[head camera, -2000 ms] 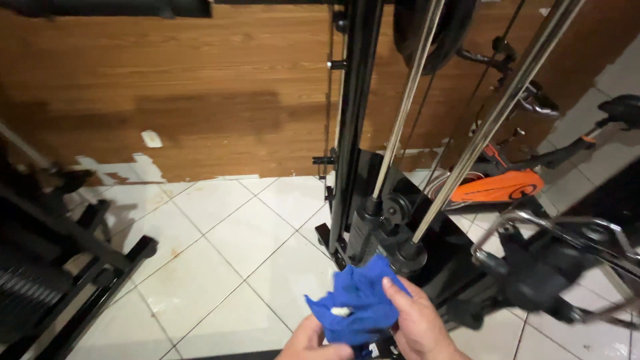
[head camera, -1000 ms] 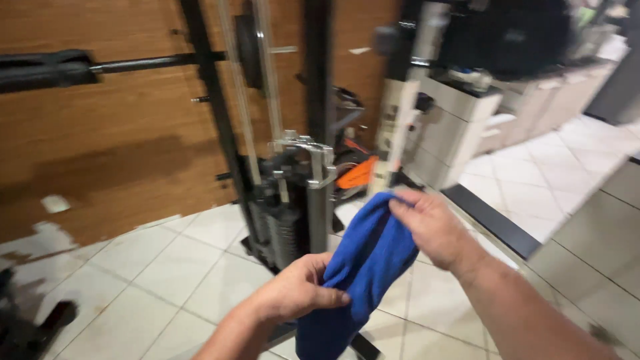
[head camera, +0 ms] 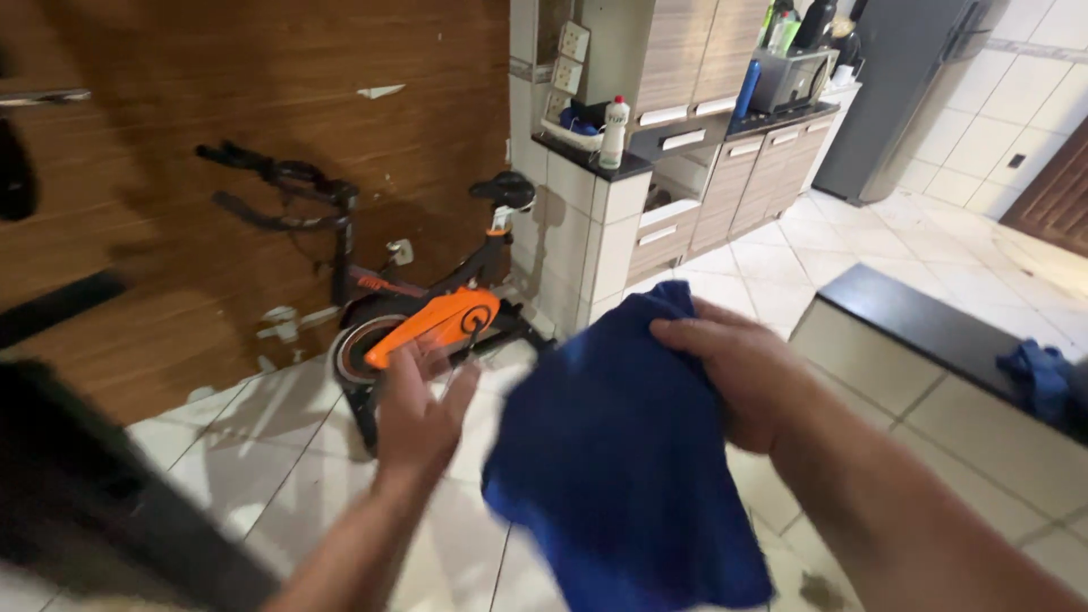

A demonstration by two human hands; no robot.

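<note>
A blue cloth [head camera: 629, 450] hangs spread out from my right hand [head camera: 739, 365], which pinches its upper corner between thumb and fingers. To the left of the cloth, my left hand [head camera: 425, 408] is raised with its fingers apart, slightly blurred, and holds nothing. Beyond that hand, an exercise bike with an orange cover [head camera: 438, 323] stands on the tiled floor by the wooden wall.
A tiled counter [head camera: 586, 178] carries a white bottle with a red cap [head camera: 614, 132] and a basket [head camera: 574, 136]. Behind are cabinets [head camera: 744, 183], a microwave [head camera: 795, 78] and a refrigerator [head camera: 892, 93]. A low tiled ledge [head camera: 935, 331] bears another blue cloth [head camera: 1037, 374] at right.
My left hand has let go of the blue cloth, which now hangs from my right hand alone. The view has swung right, toward the bike and kitchen cabinets.
</note>
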